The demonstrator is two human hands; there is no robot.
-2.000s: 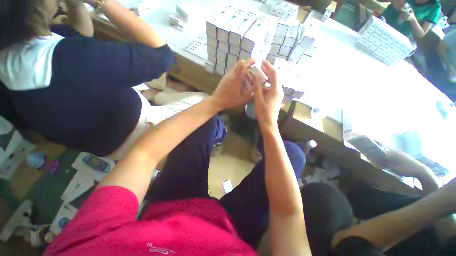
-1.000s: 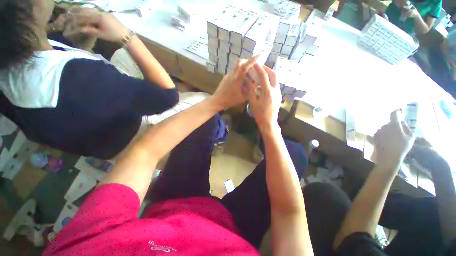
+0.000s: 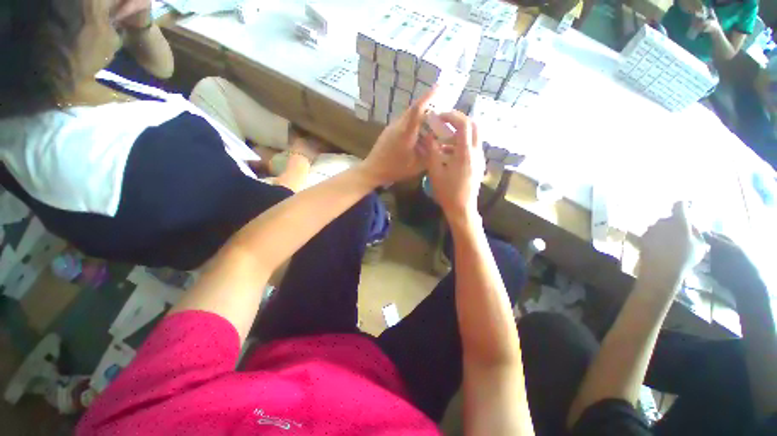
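Note:
My left hand [image 3: 399, 146] and my right hand [image 3: 456, 162] are close together in front of the stacked cartons. They hold a small white carton [image 3: 442, 128] between them, mostly covered by the fingers; its flaps cannot be made out. The stacked white cartons [image 3: 394, 58] stand in tall rows at the table edge just beyond my hands, their box ends facing me.
A white table [image 3: 562, 128] runs across the view. A person in a dark and white top sits at left. A neighbour's hands [image 3: 669, 243] are at right. Bundled cartons [image 3: 664, 68] stand at far right. Printed cards [image 3: 141, 298] litter the floor at left.
My hands stay in nearly the same place, with the fingers shifted on the carton. The left neighbour's arm has moved back from beside me. The right neighbour's hand has risen over the table.

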